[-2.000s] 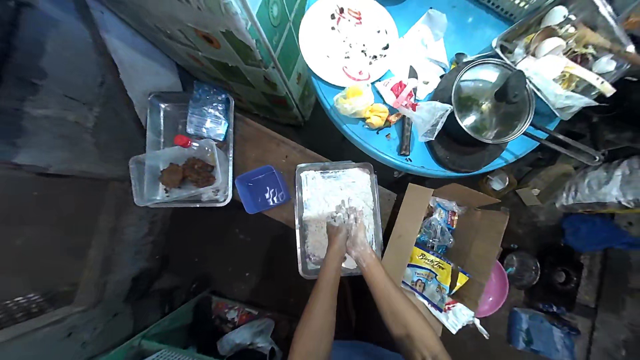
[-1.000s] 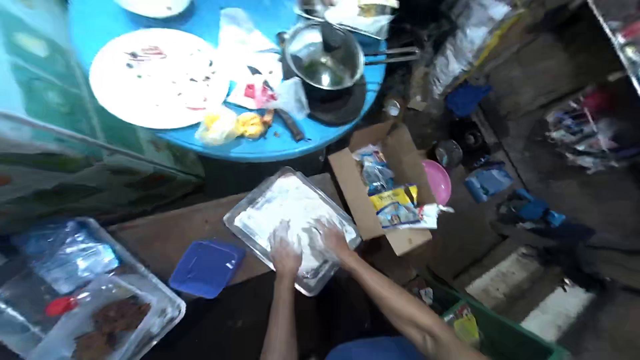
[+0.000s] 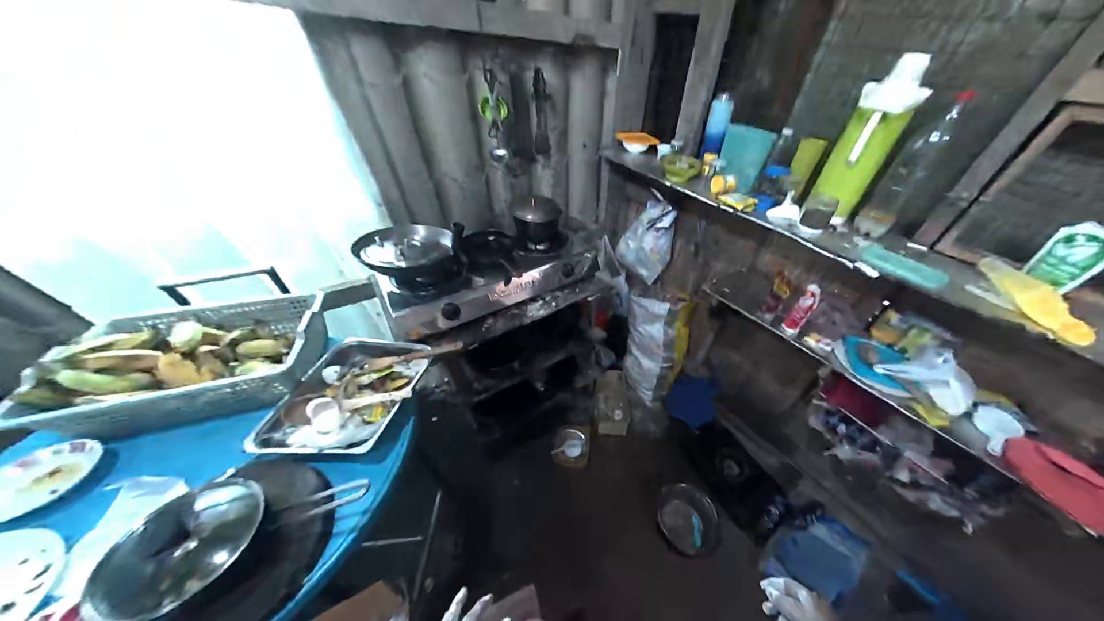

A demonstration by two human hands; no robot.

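Observation:
Only the whitened fingertips of my left hand (image 3: pixel 467 607) show at the bottom edge, spread apart, with nothing seen between them; the palm is cut off. A corner of a cardboard box (image 3: pixel 366 604) lies to their left. My right hand (image 3: pixel 789 599), also coated white, is at the bottom edge further right, just below a blue item (image 3: pixel 818 556) on the floor. Its fingers are too blurred to read. The metal tray of white powder is out of view.
A blue table (image 3: pixel 379 492) at left carries a crate of bananas (image 3: pixel 164 405), a metal tray (image 3: pixel 259 442) of scraps and a pot (image 3: pixel 177 548). Behind stands a gas stove (image 3: pixel 509 289). Laden shelves (image 3: pixel 759 216) line the right; a round metal pan (image 3: pixel 687 519) lies on the floor.
The view has swung up to the stove and shelves. My hands, earlier both in the powder in the tray, are now far apart at the bottom edge.

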